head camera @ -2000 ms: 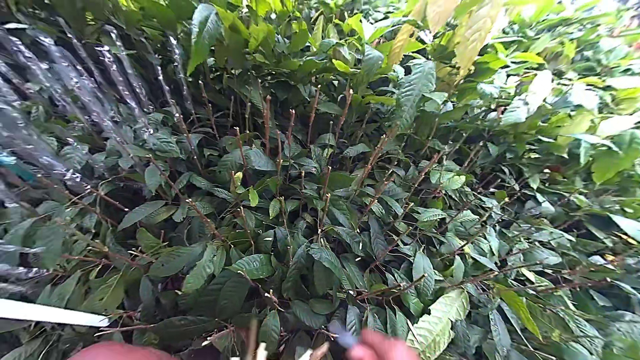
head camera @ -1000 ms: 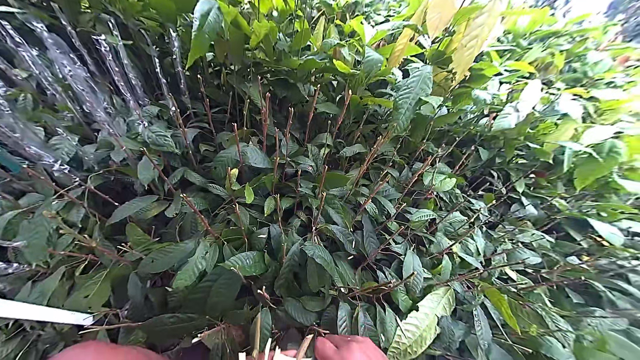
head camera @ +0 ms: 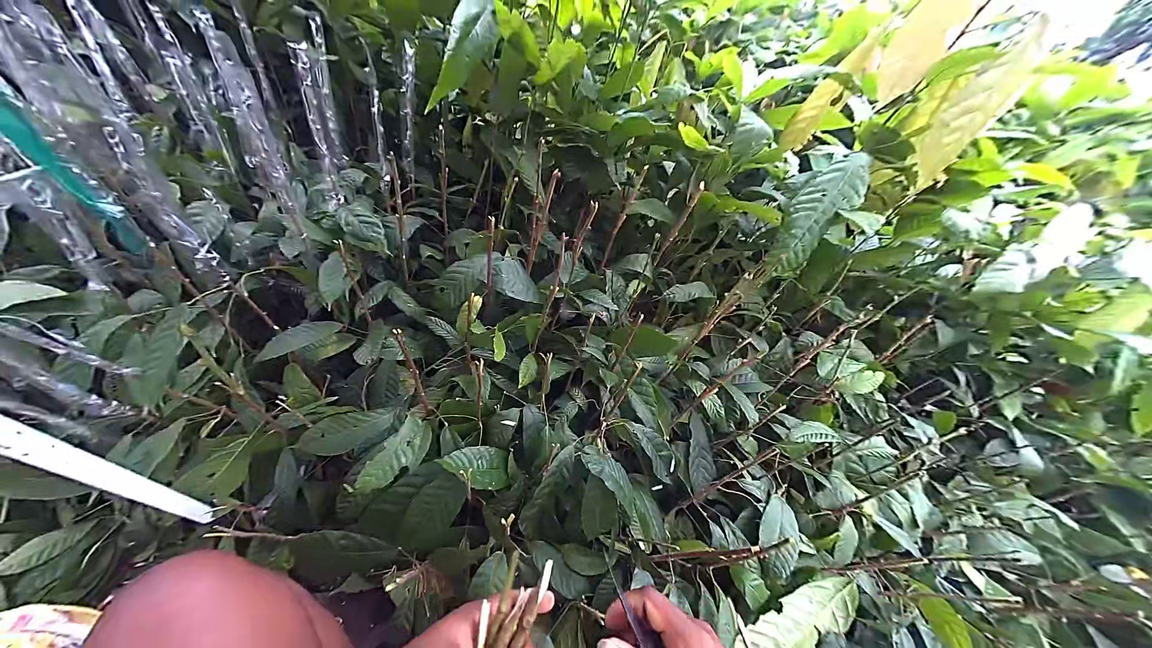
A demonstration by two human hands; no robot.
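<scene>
At the bottom middle, my left hand (head camera: 459, 625) is closed around a small bunch of cut woody stems (head camera: 515, 616), their pale ends pointing up. Just to its right is my right hand (head camera: 666, 621), with a thin dark blade (head camera: 635, 619) between its fingers, tip upward; its handle is hidden. The two hands are apart, low over the plants. Ahead of them stand many leafy seedlings with cut brown stem tops (head camera: 540, 216).
Clear plastic sleeves (head camera: 243, 117) cover stems at the upper left, beside a green strip (head camera: 67, 166). A white pointed strip (head camera: 99, 472) reaches in from the left. My bare knee (head camera: 216, 603) is at the lower left, near a patterned item (head camera: 45, 623). Taller leafy plants (head camera: 828, 207) rise behind.
The bunch of stems and my left hand show more fully than before. The right hand, close to the stems one second ago, is now apart from them with the blade visible.
</scene>
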